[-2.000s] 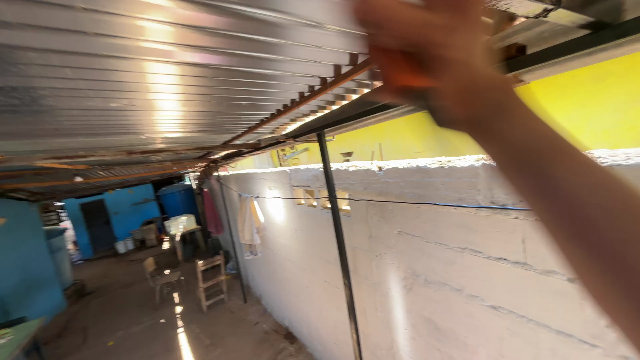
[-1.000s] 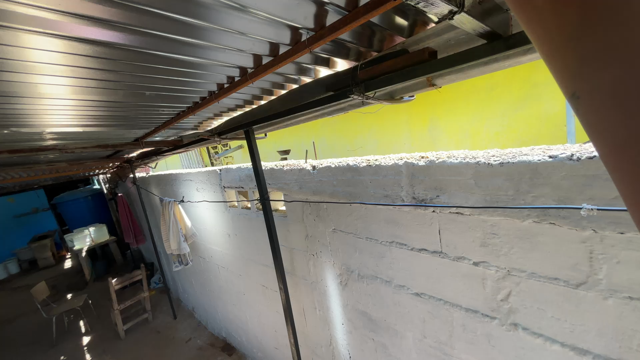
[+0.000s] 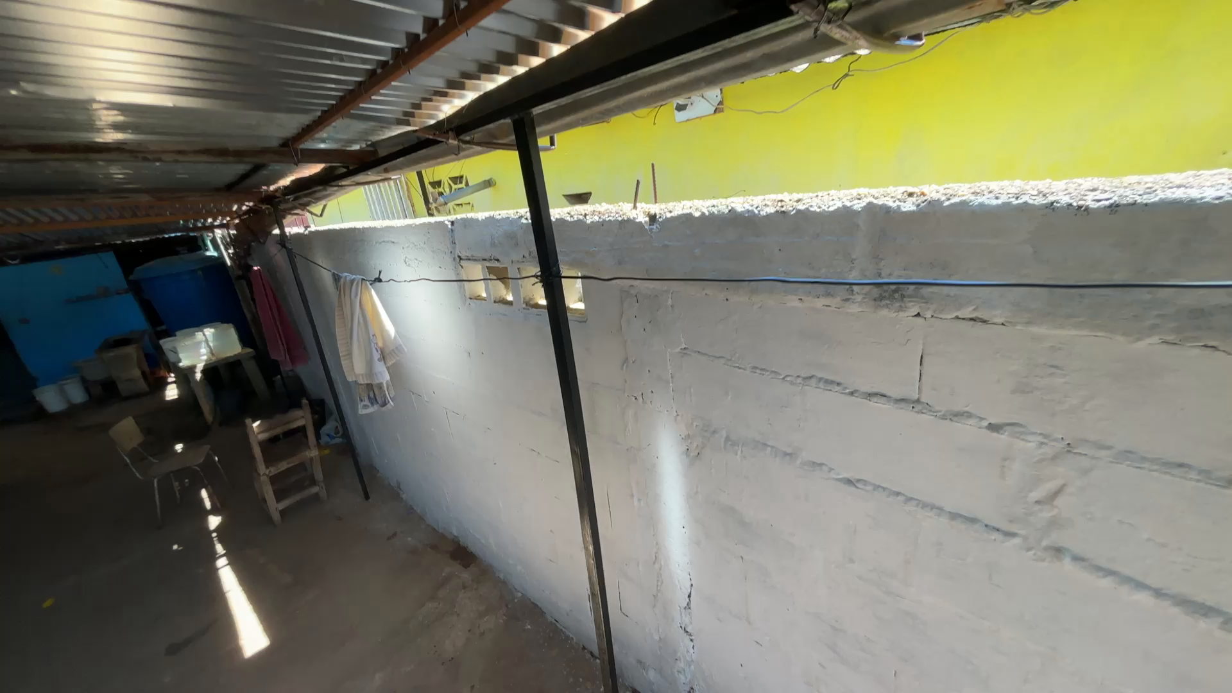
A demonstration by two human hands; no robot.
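Note:
Neither my left hand nor my right hand shows in the head view now. A dark wire line (image 3: 818, 281) runs across the view in front of a pale block wall (image 3: 866, 462) and meets a black metal post (image 3: 568, 404). Farther along the line hangs a light-coloured cloth (image 3: 364, 337). A dark red cloth (image 3: 276, 318) hangs beyond it, near the far end of the wall. Overhead is a corrugated metal roof (image 3: 192, 87) with a rusty brown bar (image 3: 395, 72) beneath it.
On the dirt-coloured floor (image 3: 385, 597) at the left stand a chair (image 3: 168, 462) and a wooden chair frame (image 3: 287, 457). Behind them are a table with pale containers (image 3: 204, 345), a blue tank (image 3: 192, 294) and white buckets (image 3: 63, 393). A second thin post (image 3: 322, 356) stands near the wall.
The raised hand and forearm seen two seconds ago, of which only a blurred part showed at the right edge one second ago, have left the view. The view has shifted.

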